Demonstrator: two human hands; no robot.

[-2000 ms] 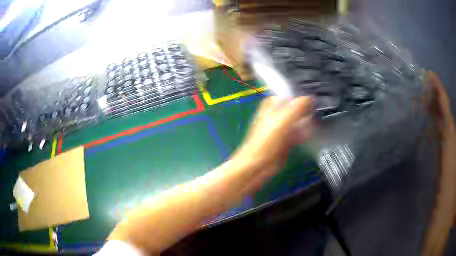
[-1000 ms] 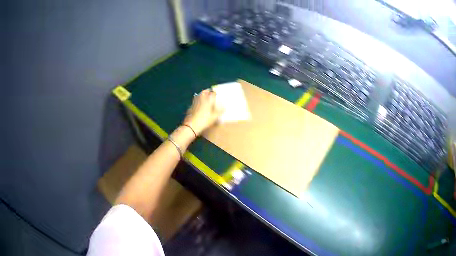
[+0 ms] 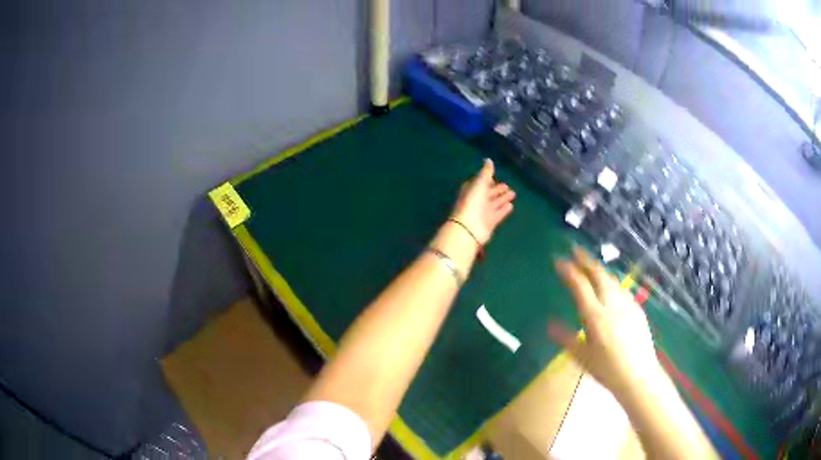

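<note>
My left hand point(image 3: 487, 206), with a thin red band and a bracelet at the wrist, is over the green mat point(image 3: 360, 216), fingers apart and empty. My right hand point(image 3: 605, 314) is blurred, to the right and nearer, fingers spread, with nothing visible in it. A small white paper strip point(image 3: 498, 329) lies on the mat between and below my hands. A tan cardboard sheet point(image 3: 533, 415) shows at the bottom, partly hidden by my right arm, with a white paper point(image 3: 590, 422) on it.
Clear trays with round black parts point(image 3: 666, 202) line the bench's back right side, with small white labels point(image 3: 608, 179) near them. A blue bin point(image 3: 447, 101) is at the back corner. Yellow tape edges the bench by the grey partition. A cardboard piece point(image 3: 236, 382) is below the bench.
The cardboard sheet and white paper are now lower in view. My left hand has let go of the paper and is further back. My right hand has come into view. The white strip now shows.
</note>
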